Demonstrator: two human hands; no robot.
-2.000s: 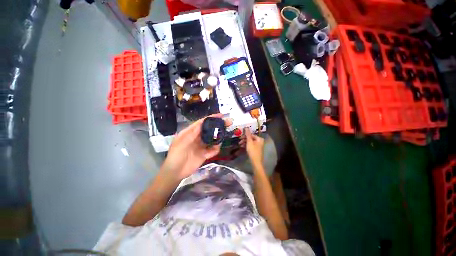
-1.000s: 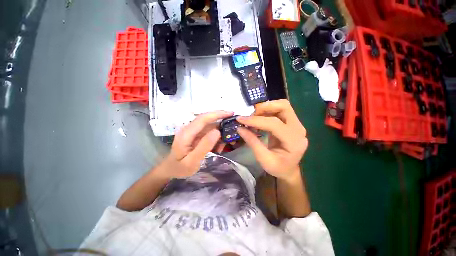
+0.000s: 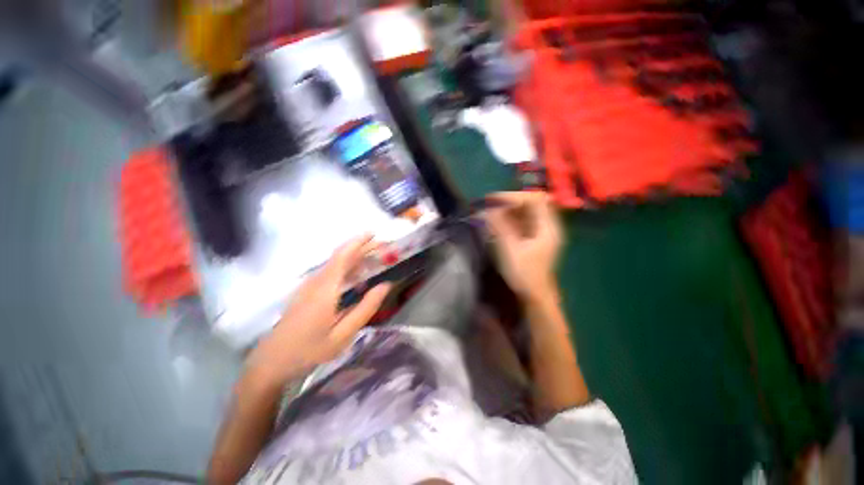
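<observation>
The view is strongly blurred. My left hand (image 3: 308,317) is in front of the white machine deck (image 3: 298,213), with a small dark watch unit (image 3: 351,296) between thumb and fingers. My right hand (image 3: 523,242) is over the gap between the machine and the green bench, its fingers bent together. A dark smear shows at its fingertips; whether it holds something cannot be told. The handheld terminal (image 3: 381,169) lies on the deck's right side with its screen lit. A red button (image 3: 389,256) shows at the deck's front edge.
Stacked red trays (image 3: 616,128) with dark units stand on the green bench (image 3: 644,284). A crumpled white cloth (image 3: 504,131) and a red-white box (image 3: 396,38) are nearby. Red trays (image 3: 154,227) also lie left of the machine. A long black block (image 3: 210,199) is on the deck's left.
The view has turned and blurred. My hands, together at the unit one second ago, are now apart; my right hand has moved toward the bench. The black fixture slid back between the two earlier frames.
</observation>
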